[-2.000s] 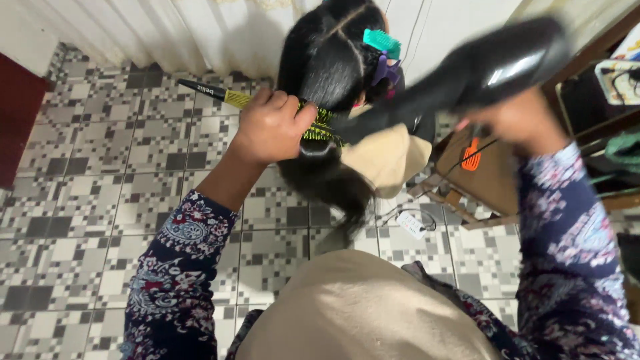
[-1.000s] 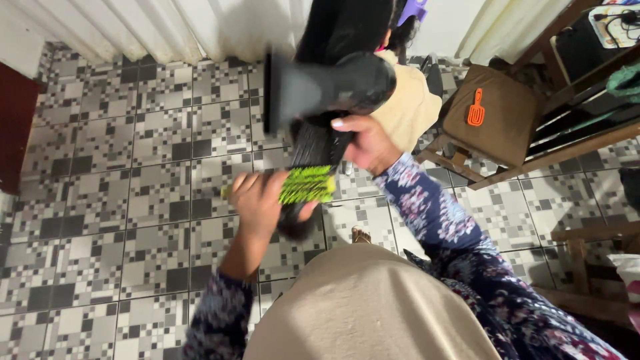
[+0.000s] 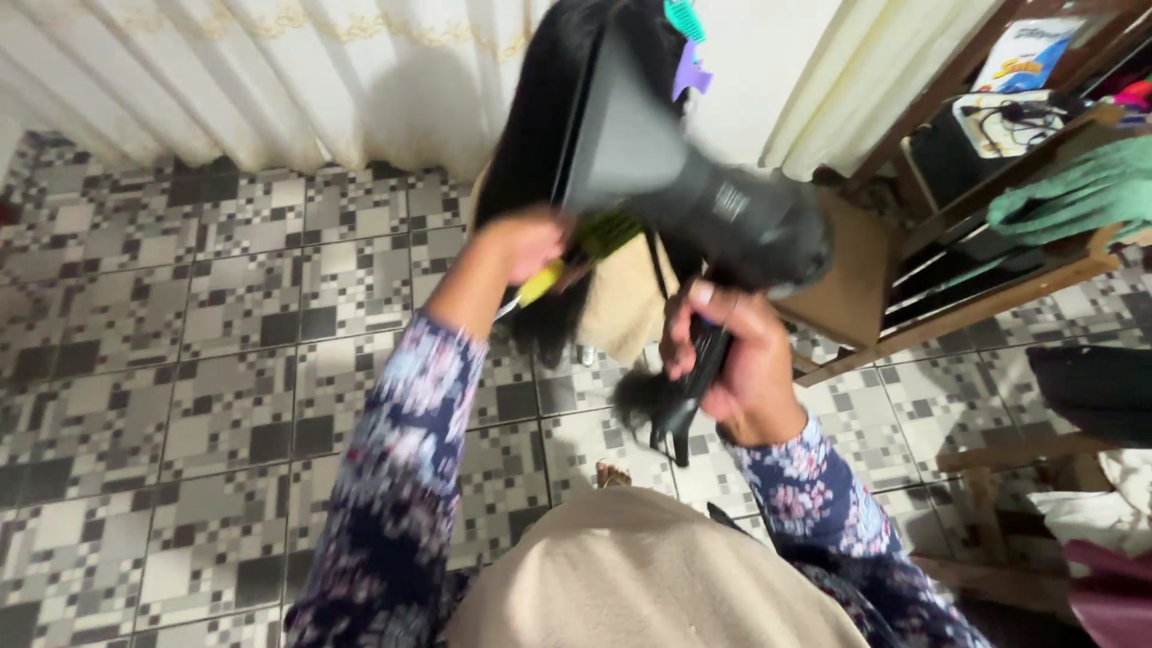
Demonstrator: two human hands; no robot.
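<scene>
My right hand [image 3: 733,351] grips the handle of a black hair dryer [image 3: 747,216], whose wide flat nozzle points left across a person's long black hair [image 3: 544,117]. My left hand [image 3: 522,247] is closed on the handle of a yellow-green hairbrush [image 3: 612,232], blurred and partly behind the nozzle. The bristles are against the hair, below the dryer; how deep they sit is hidden. A teal hair clip [image 3: 684,20] and a purple hair clip [image 3: 691,72] hold hair at the top of the head. A beige cape [image 3: 621,310] covers the person's back.
A brown chair seat [image 3: 841,270] and a wooden rack [image 3: 999,279] with a green cloth [image 3: 1080,193] stand at the right. Cables lie on a white tray [image 3: 1008,126] above. A pale curtain [image 3: 270,81] hangs behind; white cloth [image 3: 1102,504] lies at the lower right.
My right hand has moved from the hair near the brush to the dryer's handle. My left hand and the brush have moved up along the hair. The orange brush on the chair no longer shows.
</scene>
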